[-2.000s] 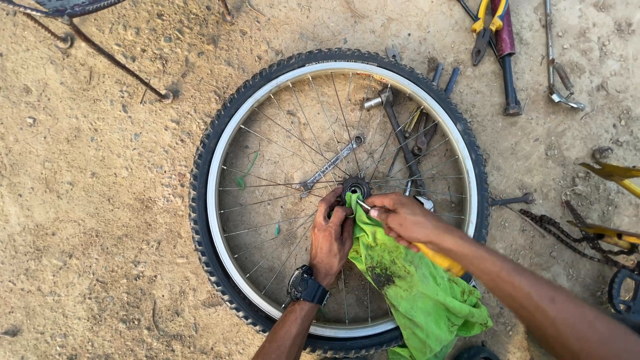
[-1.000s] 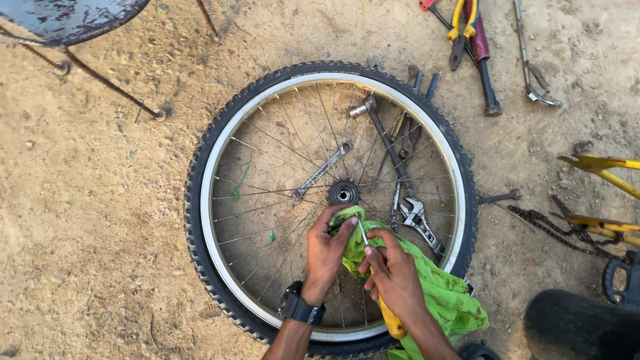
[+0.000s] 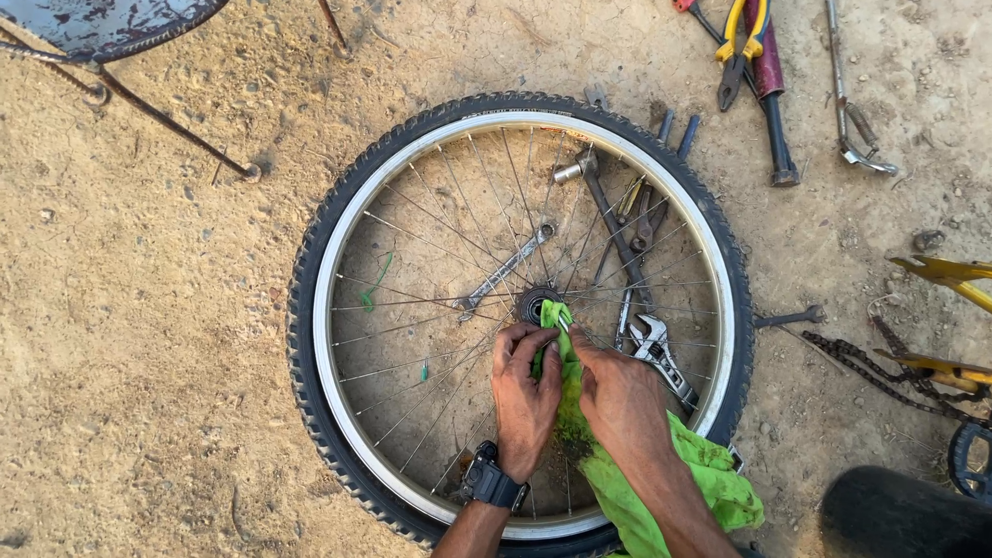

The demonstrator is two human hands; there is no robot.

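A bicycle wheel (image 3: 328, 310) with a knobby black tire lies flat on the ground. At its hub (image 3: 536, 304), a corner of a stained green cloth (image 3: 635, 496) touches the opening. My left hand (image 3: 525, 387) grips the cloth just below the hub, with a black watch on the wrist. My right hand (image 3: 620, 387) holds a screwdriver, its metal shaft (image 3: 563, 322) pressed against the cloth at the hub; its yellow handle, seen earlier, is hidden by the hand. A combination wrench (image 3: 504, 270) and an adjustable wrench (image 3: 659, 353) show between the spokes.
A socket wrench (image 3: 612, 225) lies beneath the spokes. Beyond the tire are combination pliers (image 3: 740, 58), a red-handled tool (image 3: 767, 85), a kickstand (image 3: 845, 101), an open-end wrench (image 3: 790, 318), a bicycle chain (image 3: 876, 368) and a pedal (image 3: 970, 457). A metal stool (image 3: 116, 27) stands upper left.
A second ago the cloth and screwdriver tip were below the hub; now both are up at its opening. The screwdriver's yellow handle was visible before and is now covered by my right hand.
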